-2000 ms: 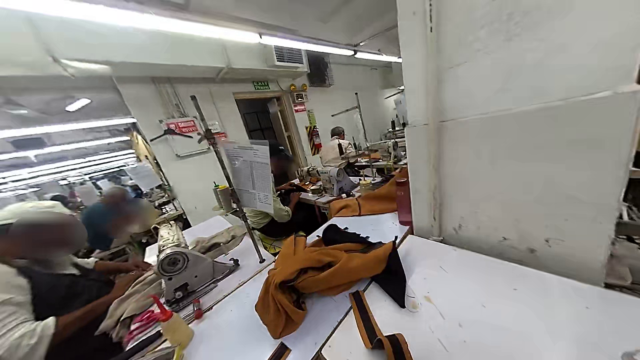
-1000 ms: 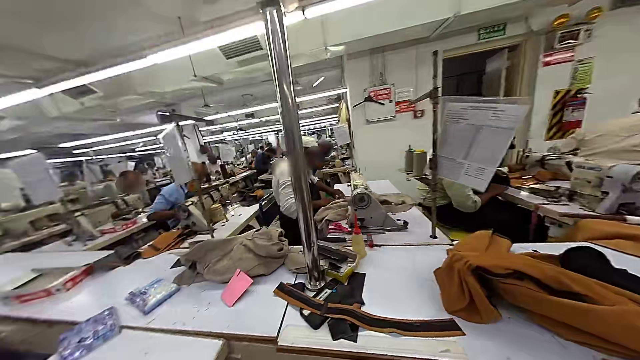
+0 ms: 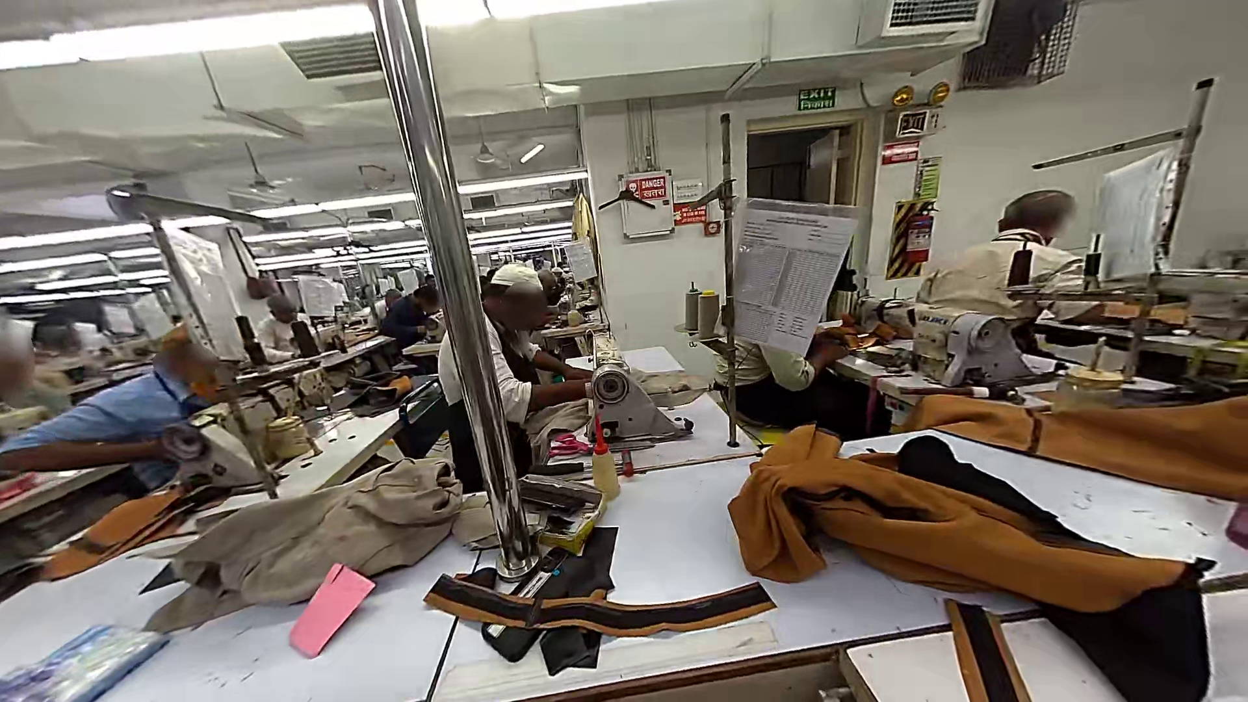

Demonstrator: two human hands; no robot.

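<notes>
Neither my left hand nor my right hand shows. On the white table in front of me, a brown and black fabric strip (image 3: 663, 614) lies across black fabric pieces (image 3: 585, 575) and a dark handheld item beside the foot of a metal pole (image 3: 453, 253). A brown garment with black parts (image 3: 877, 526) is heaped to the right, and another brown and black strip (image 3: 983, 653) hangs near the table's edge. Left of the pole are a grey-beige garment (image 3: 322, 536) and a pink piece (image 3: 331, 609). A plastic bottle with a red nozzle (image 3: 604, 468) stands beyond the pole.
Co-workers sit at sewing machines (image 3: 619, 390) ahead, to the left and to the right. The metal pole rises from the table. A printed sheet (image 3: 790, 273) hangs on a stand. Plastic packets (image 3: 83, 663) lie at the lower left, and brown fabric (image 3: 1102, 439) at the right.
The view has swung left and then partly back right. The brown garment and the strip by the pole lie much as they did one second ago.
</notes>
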